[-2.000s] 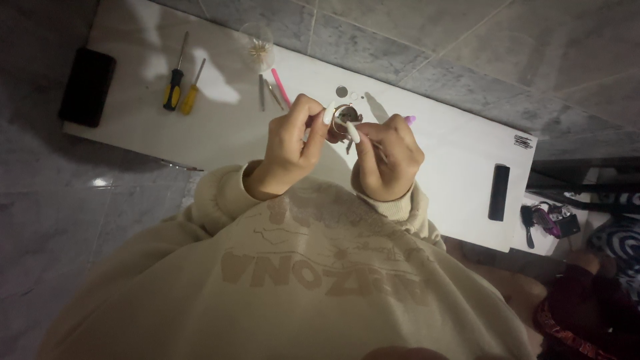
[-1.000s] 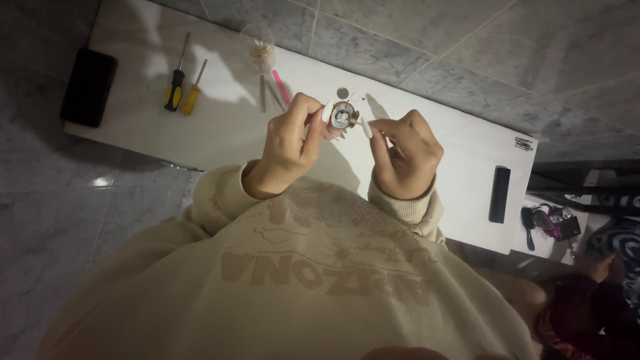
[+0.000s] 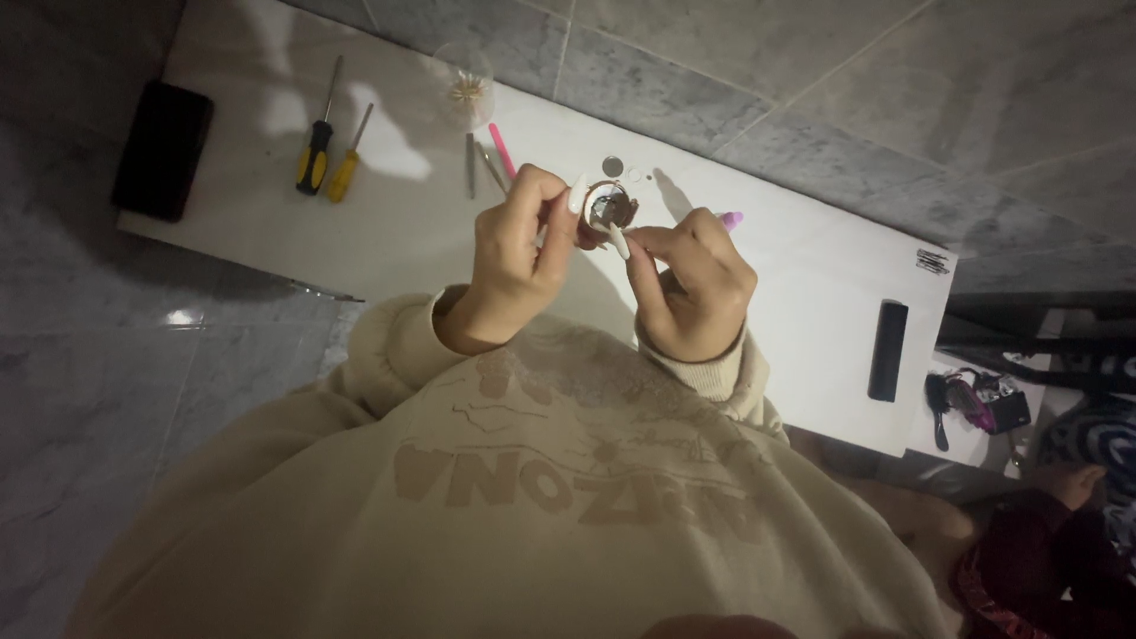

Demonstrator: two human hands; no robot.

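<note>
Over the white table, my left hand (image 3: 525, 253) grips a small round watch case (image 3: 607, 206) by its edge; the shiny inside of the case faces up. My right hand (image 3: 692, 282) is at the lower right of the case, thumb and forefinger close together, a long pale nail touching or almost touching it. Whether a small part is between those fingertips cannot be told. Just beyond the case lie a dark round disc (image 3: 612, 166), a pale ring (image 3: 635, 176) and a tiny dark piece (image 3: 649, 177). A purple-tipped object (image 3: 731, 220) shows behind my right hand.
Left on the white table (image 3: 426, 240) are a black phone (image 3: 162, 151), a black-and-yellow screwdriver (image 3: 313, 160) and a yellow one (image 3: 343, 177). A clear container of thin sticks (image 3: 468, 89), slim tools (image 3: 471, 166) and a pink stick (image 3: 501, 149) lie nearer. A black bar-shaped object (image 3: 887, 351) is right; another person's hand (image 3: 1078, 484) lies beyond.
My right hand drew back to the right from the case between the first and second frames, and is now back against its lower edge. My left hand keeps its hold.
</note>
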